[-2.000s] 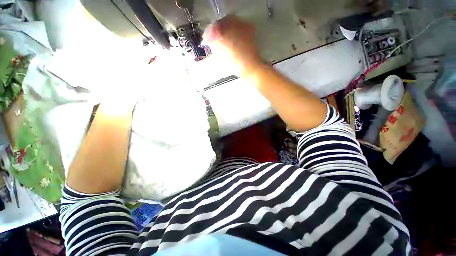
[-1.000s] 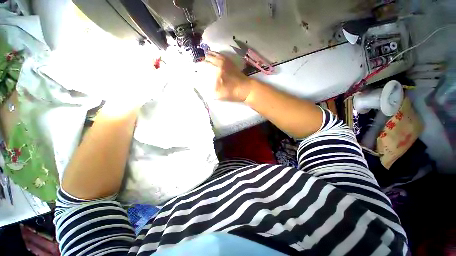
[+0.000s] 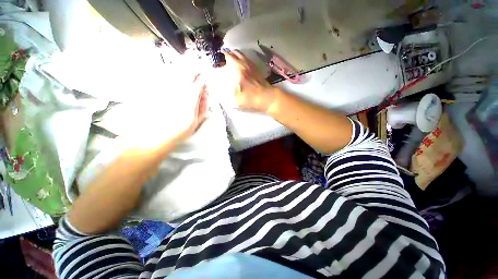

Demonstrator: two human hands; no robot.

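Observation:
The pale lining fabric [image 3: 188,174] hangs in large folds from the machine table onto my lap, overexposed near the lamp. Green floral fabric [image 3: 38,174] joins it at the left. The presser foot and needle area [image 3: 212,48] is a dark metal cluster at top centre. My right hand [image 3: 245,84] lies just right of and below the presser foot, fingertips close to it. My left hand [image 3: 199,106] rests on the pale fabric near its right edge; its fingers are washed out by glare. Whether either hand grips cloth is hidden. Pink-red thread snips [image 3: 285,70] lie on the machine bed.
A small tray of metal parts [image 3: 419,59] with a pink-red cord is at upper right. Below it are a white thread cone [image 3: 426,113] and a brown paper piece [image 3: 437,155] with red characters. Blue patterned cloth [image 3: 144,238] lies below the table edge.
My left hand has moved right along the fabric, toward the needle area and my right hand. My right hand has come down from the machine bed, uncovering the snips, and has stayed near the presser foot.

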